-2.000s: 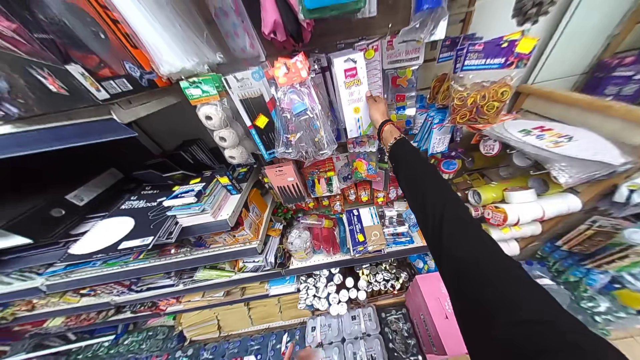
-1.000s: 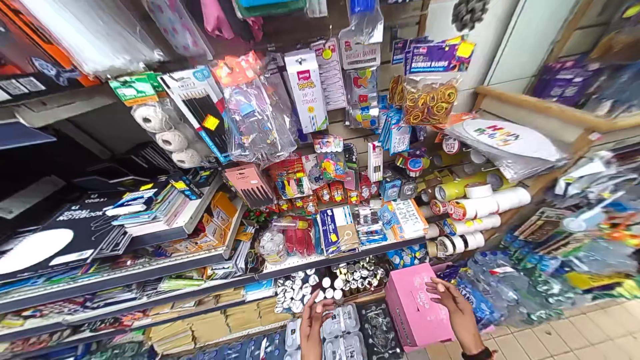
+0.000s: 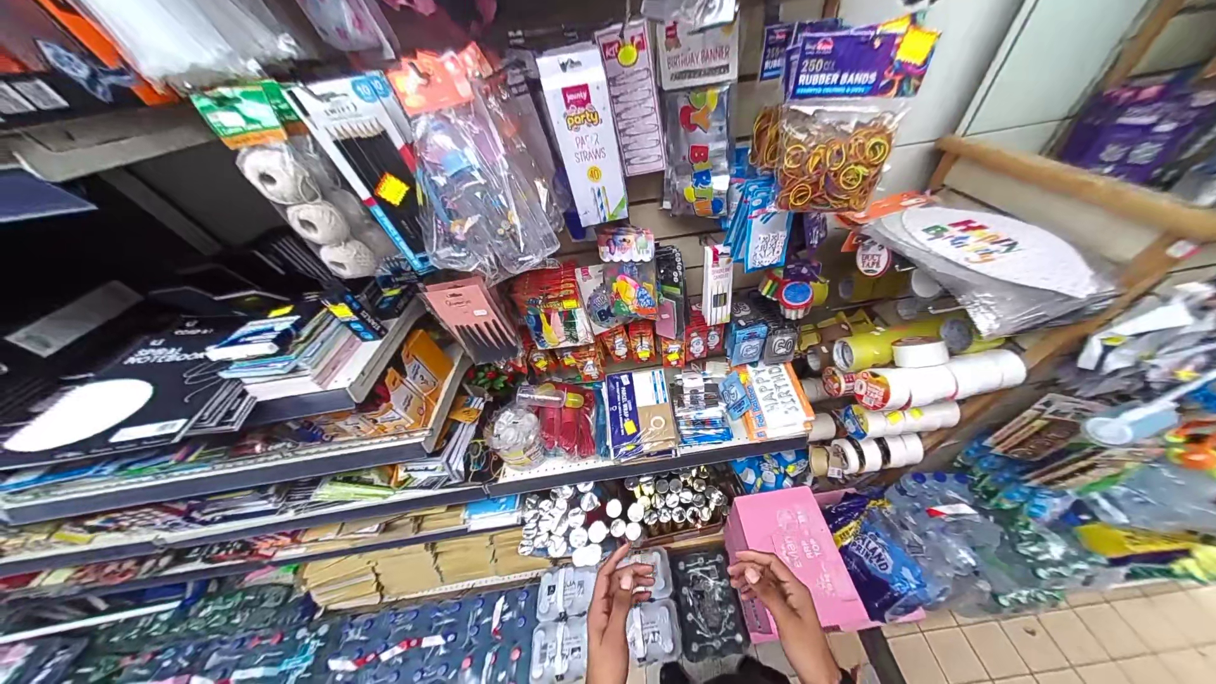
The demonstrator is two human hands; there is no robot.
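Observation:
Both my hands are raised low in the head view, palms facing each other, with a gap between them. My left hand point(image 3: 616, 608) holds nothing, its fingers apart, in front of clear plastic cases point(image 3: 564, 646). My right hand point(image 3: 777, 603) is empty too, fingers spread, overlapping the left side of a pink box point(image 3: 807, 551); whether it touches the box I cannot tell. A black patterned tray point(image 3: 708, 608) shows between the hands. Above, a white pack of paper straws point(image 3: 583, 142) hangs on the rack beside a birthday banner pack point(image 3: 698, 142) and a bag of rubber bands point(image 3: 836, 142).
A shelf edge point(image 3: 646, 465) with packets runs above the hands. Tape rolls point(image 3: 940, 380) are on the right, beside a wooden rail point(image 3: 1073, 185). Bottled water packs point(image 3: 978, 541) stand at the lower right on the tiled floor point(image 3: 997, 646). Notebooks point(image 3: 123, 380) fill the left shelf.
My right hand was at the hanging paper straws pack and has let go; it came down to the pink box, then moved slightly left. The straws pack hangs on the rack.

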